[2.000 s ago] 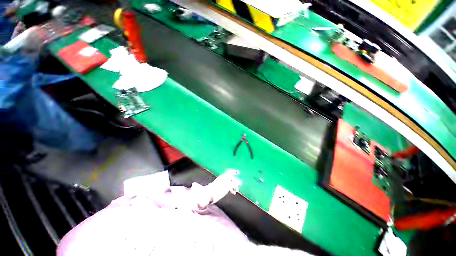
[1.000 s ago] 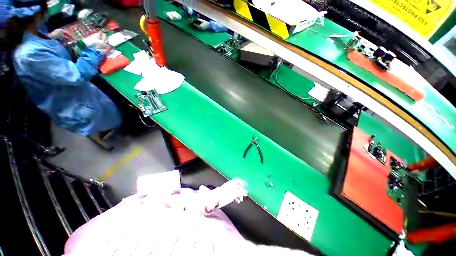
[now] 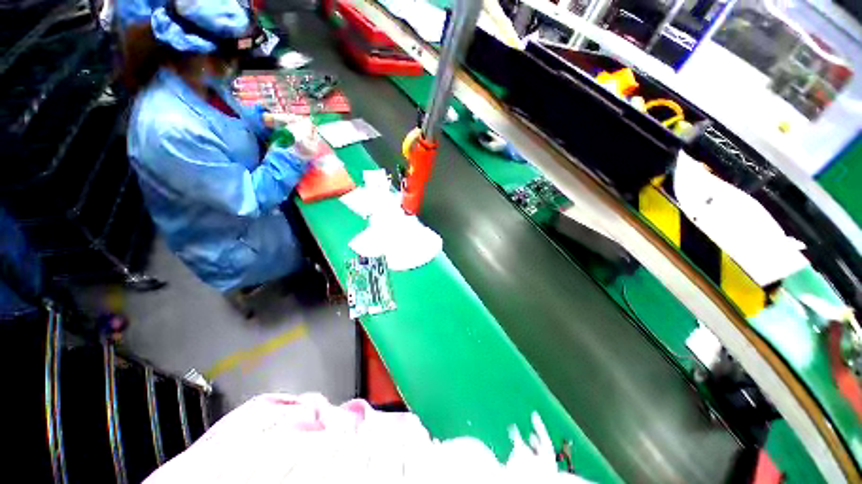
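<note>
My left hand [image 3: 534, 452], in a white glove, is cut off by the bottom edge, right of centre. Its fingers are apart and point up over the green mat [image 3: 454, 364]. The side cutters [image 3: 565, 457] show as a small dark and reddish shape right beside its fingers; whether they touch is unclear. My right hand is not in view. A green circuit board [image 3: 369, 286] lies at the mat's near edge, beside spread white cloths [image 3: 402, 243].
A person in blue [image 3: 213, 180] works at the bench's far left by a red-orange pad [image 3: 326, 177]. A dark conveyor [image 3: 529, 284] runs beside the mat. An orange-wrapped post [image 3: 419, 177] stands by the cloths. A raised shelf holds a black bin [image 3: 577, 118]. Wire racks [image 3: 128, 406] stand lower left.
The view has swung left, so the bench shows further right. The white label sheet and orange tray have left view. My left hand now appears beside the cutters, which stood apart from it before.
</note>
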